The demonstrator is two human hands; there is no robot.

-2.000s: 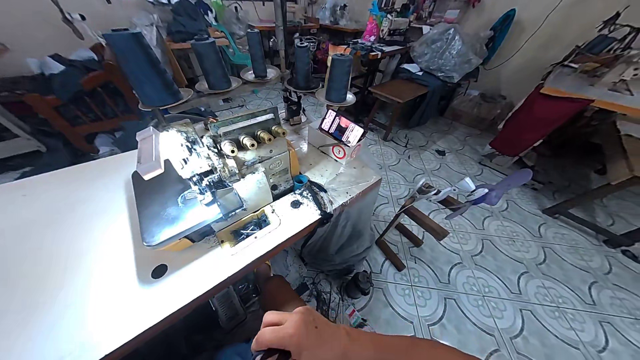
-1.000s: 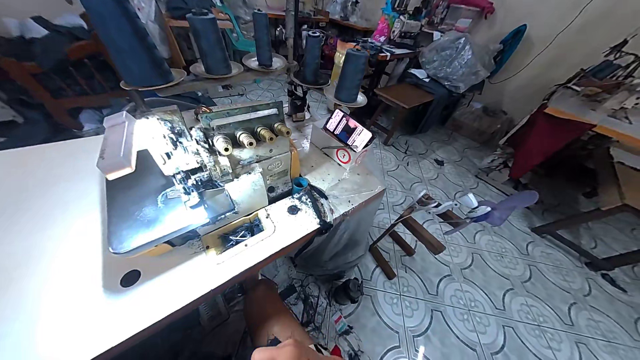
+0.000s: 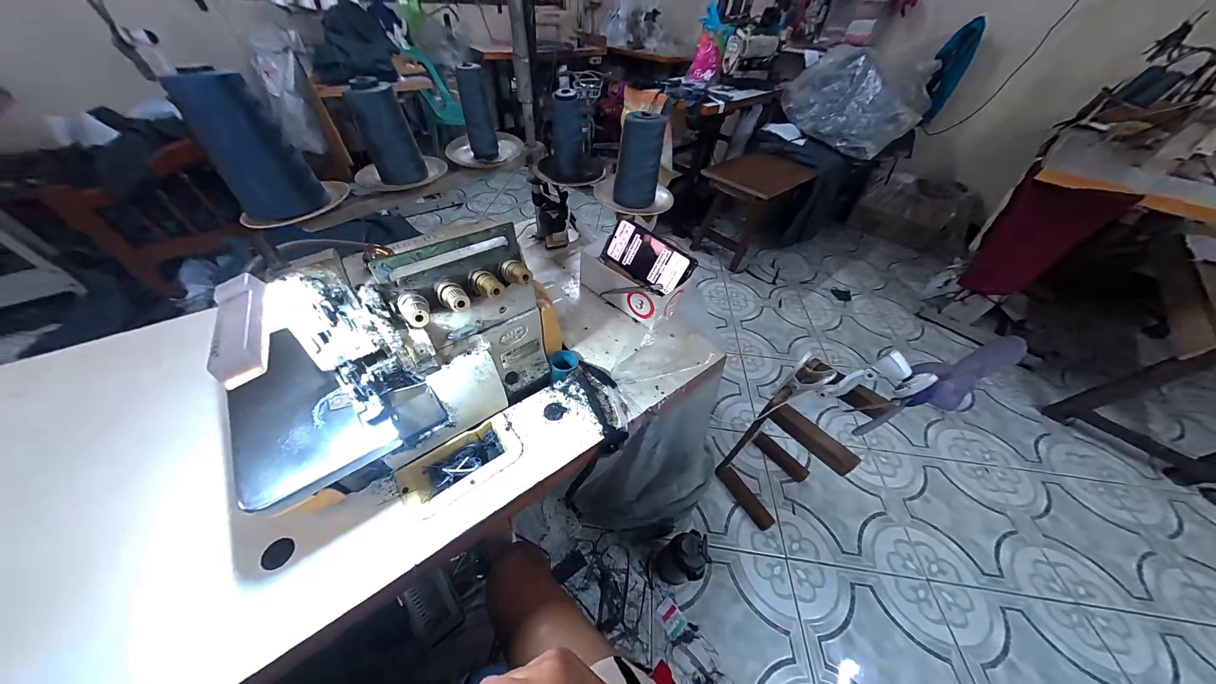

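Observation:
An industrial overlock sewing machine [image 3: 456,332] stands lit on a white worktable [image 3: 114,456]. Part of one hand, seemingly my right hand [image 3: 551,668], shows at the bottom edge beside my bare knee; its fingers are cut off by the frame, so what it holds is hidden. My left hand is out of view. Dark blue thread cones [image 3: 249,147] stand on round plates behind the machine. A phone [image 3: 648,256] with a lit screen leans on a small white box [image 3: 632,294] at the table's right end. Thread scraps lie in a yellow-rimmed recess [image 3: 461,468].
Right of the table, a small fan with purple blades [image 3: 969,375] stands by wooden slats [image 3: 812,437] on the tiled floor. A wooden stool [image 3: 760,178] is behind. Thread waste and a dark round object [image 3: 682,558] lie below the table. Another cluttered table [image 3: 1130,166] stands at far right.
The hand, seen with its forearm over the floor two seconds ago, has moved down and is now mostly out of the frame. The view has shifted somewhat closer to the machine.

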